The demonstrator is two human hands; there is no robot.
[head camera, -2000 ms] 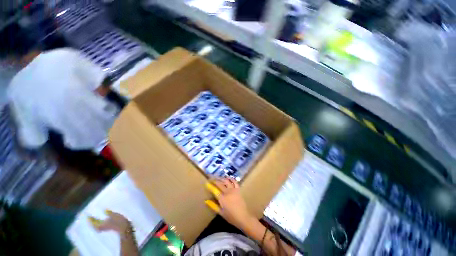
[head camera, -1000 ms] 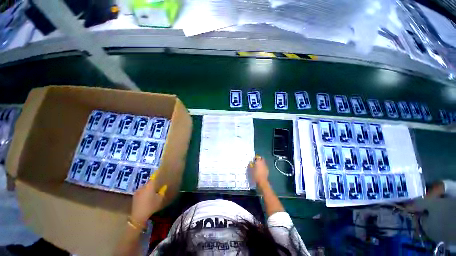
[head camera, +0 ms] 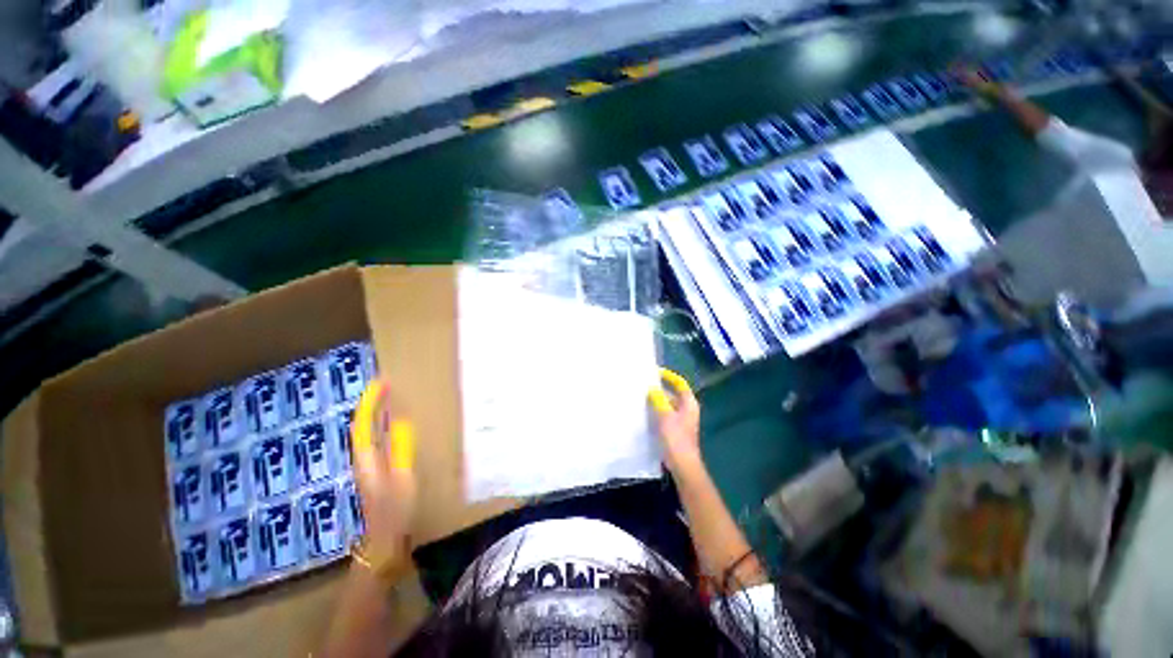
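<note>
A blank white sheet or tray (head camera: 560, 392) lies or is held in front of me, its left edge over the carton's right flap. My right hand (head camera: 678, 418), with yellow finger cots, grips its right edge. A clear pocketed tray (head camera: 618, 267) shows behind it. My left hand (head camera: 383, 456), also with yellow cots, is at the right side of the open carton (head camera: 418, 302), fingers apart; whether it grips the carton or a tray edge is unclear. Inside the carton, rows of flat dark-centred units (head camera: 266, 469) lie in a tray.
Spaced units (head camera: 704, 157) lie on the green conveyor (head camera: 373, 219) beyond. Stacked white trays with units (head camera: 913, 167) are at the right. Another person's arm (head camera: 1023, 109) reaches to the belt there. A green-and-white box (head camera: 221, 71) is on the upper shelf.
The view has turned, so the carton sits lower left. My right hand now holds the white sheet, raised or shifted toward the carton. A clear sheet now shows near the belt, and the phone is hidden.
</note>
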